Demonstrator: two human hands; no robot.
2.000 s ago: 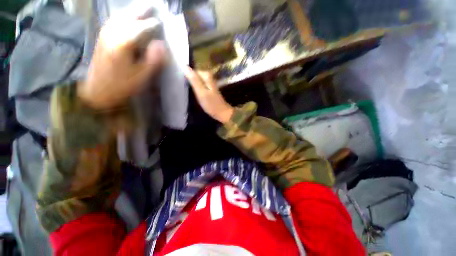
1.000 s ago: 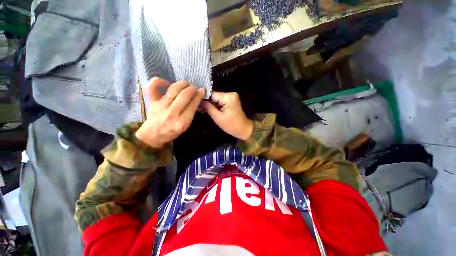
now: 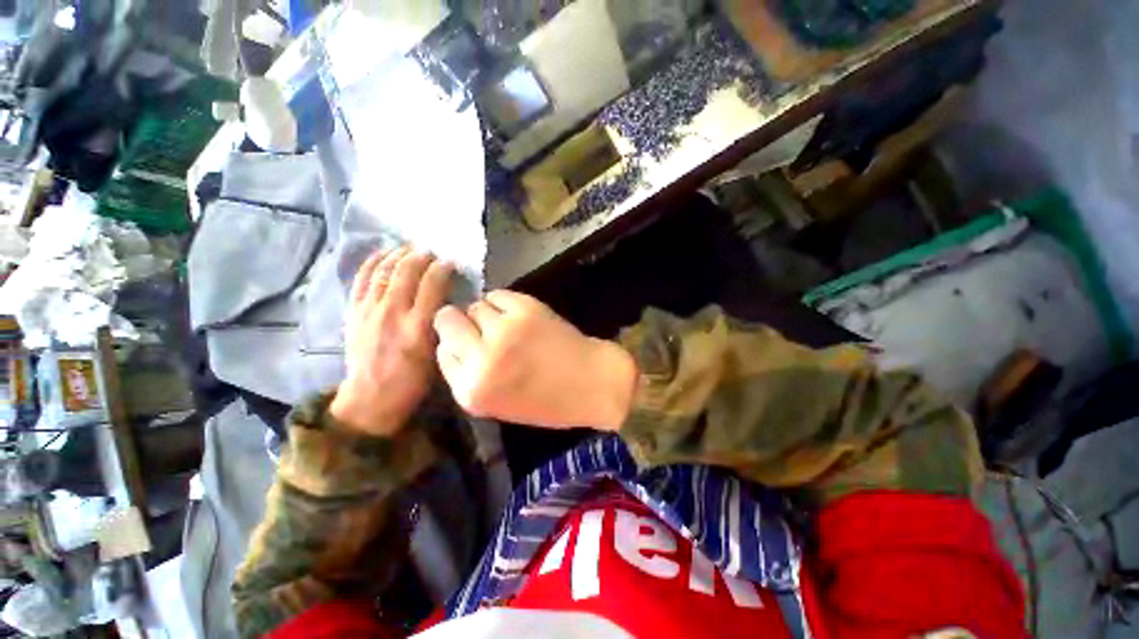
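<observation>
A grey garment panel (image 3: pixel 412 162) runs from the bright machine area at the top down to my hands, its upper part washed out by light. My left hand (image 3: pixel 394 331) lies on the panel's lower end, fingers pointing up and pressed on the cloth. My right hand (image 3: pixel 531 362) is closed on the panel's lower right corner, with thumb and finger pinching the edge beside my left fingertips. The fingertips of both hands are close together. The exact edge held is partly hidden by the fingers.
Dark thread trimmings (image 3: pixel 650 137) are heaped on the machine table at top right, whose wooden edge (image 3: pixel 724 169) slants across. Grey pieces (image 3: pixel 256 275) hang at left. A green-rimmed crate (image 3: pixel 924 256) stands at right. A shelf with white scraps (image 3: pixel 63 268) is far left.
The view has swung, bringing the left shelf into sight. My right hand has closed over the panel's corner. My left fingers now lie flatter on the cloth, pointing upward.
</observation>
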